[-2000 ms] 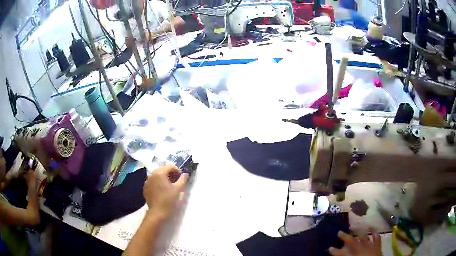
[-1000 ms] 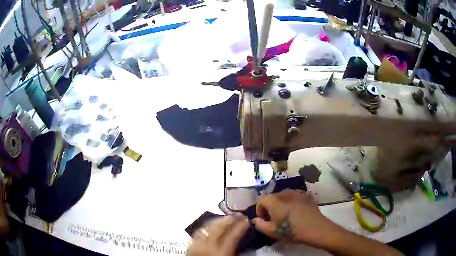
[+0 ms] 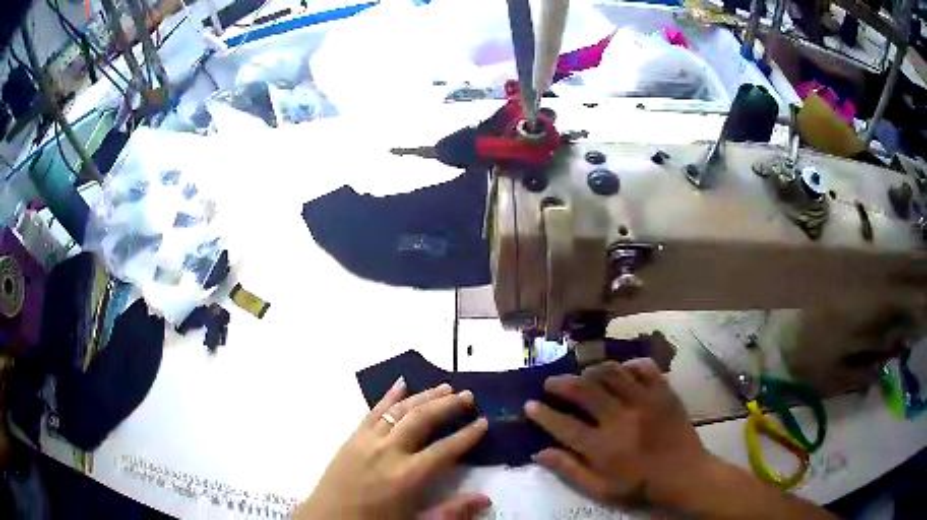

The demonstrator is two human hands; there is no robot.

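A dark curved fabric piece (image 3: 498, 391) lies flat on the table just in front of the needle area. A small dark label (image 3: 505, 412) with faint light print shows at its middle, between my fingertips. My left hand (image 3: 412, 447) rests with its fingers on the left part of the piece. My right hand (image 3: 620, 427) presses on the right part, close below the machine head. The cream sewing machine (image 3: 691, 244) stands at right; its needle area (image 3: 544, 350) is partly seen under the head.
Another dark crescent with a label (image 3: 407, 239) lies behind, left of the head. A clear label bag (image 3: 158, 218), loose dark labels (image 3: 211, 325) and a yellowish one (image 3: 249, 301) are at left. Dark pieces (image 3: 107, 376) lie at the left edge. Scissors (image 3: 778, 416) lie at right.
My left hand has come from the loose labels to the fabric. The piece, bunched between both hands a second ago, is now spread flat closer to the needle, with the label visible at its middle.
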